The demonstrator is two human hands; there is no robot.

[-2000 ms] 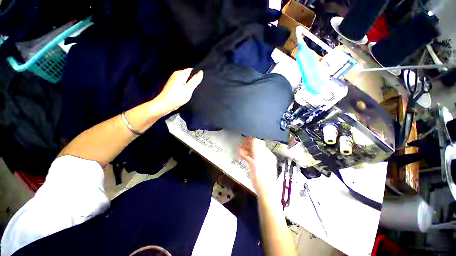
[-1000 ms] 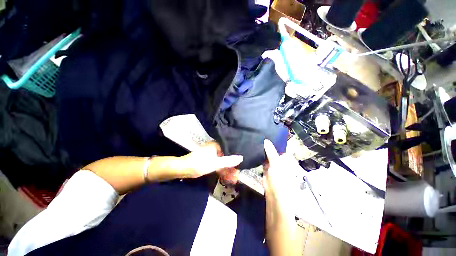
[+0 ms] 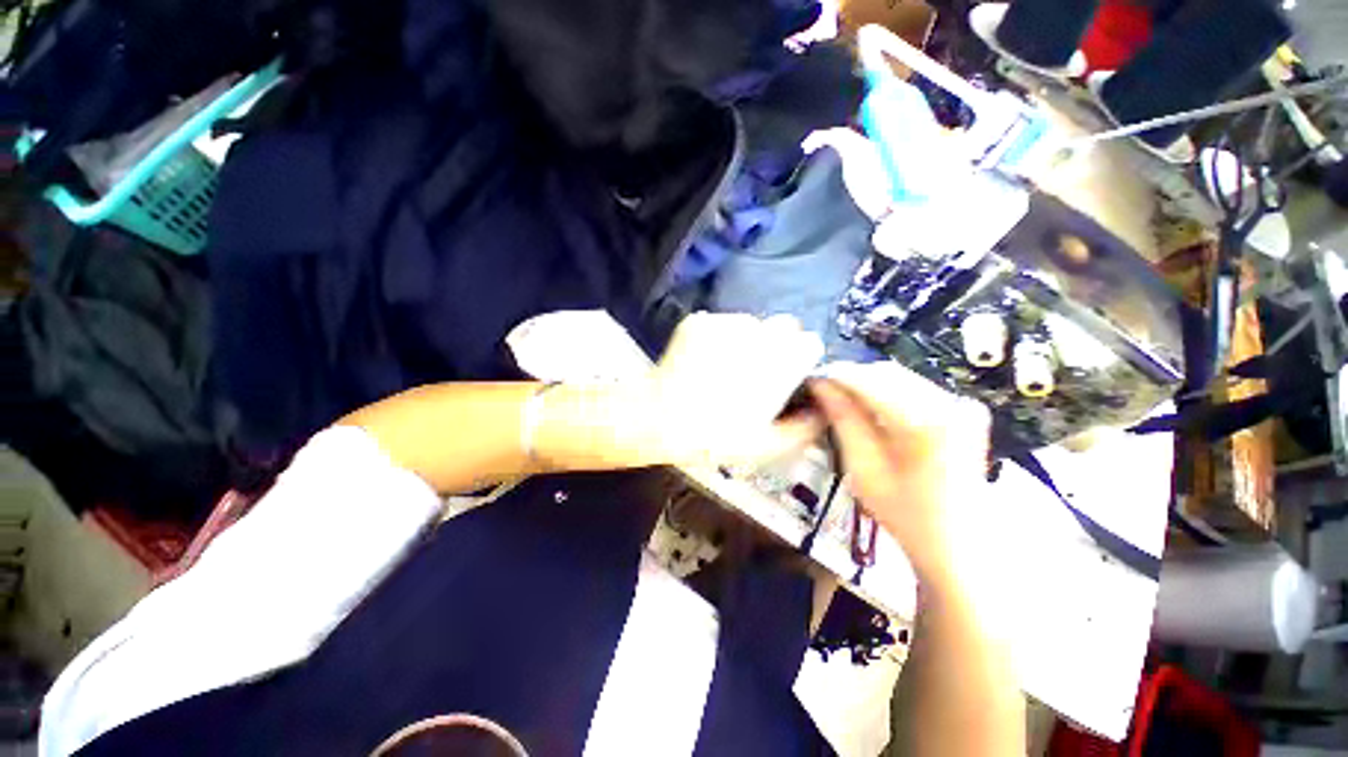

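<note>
My left hand (image 3: pixel 724 388) and my right hand (image 3: pixel 905 444) meet in front of the sewing machine (image 3: pixel 1020 348). The right fingers are curled and pinch a small dark piece between the hands. A narrow dark strip (image 3: pixel 822 515) hangs below them over the table edge. My left hand is overexposed, so its hold is unclear. A dark garment panel (image 3: pixel 798 266) lies behind the hands, left of the needle area (image 3: pixel 875 303). Its near edge is hidden by the hands. A red tool (image 3: pixel 863 535) lies partly covered below my right hand.
A dark garment heap (image 3: pixel 429 222) fills the left, beside a turquoise basket (image 3: pixel 175 200). Black-handled scissors (image 3: pixel 1230 222) stand at right. Black thread cones (image 3: pixel 1197 59) are upper right, a pale cone (image 3: pixel 1234 596) lower right. A black band (image 3: pixel 1087 515) crosses the white table (image 3: pixel 1087 636).
Both hands have moved from the panel's near edge to meet closer to the machine. The left hand moved right and up. The panel now lies behind the hands.
</note>
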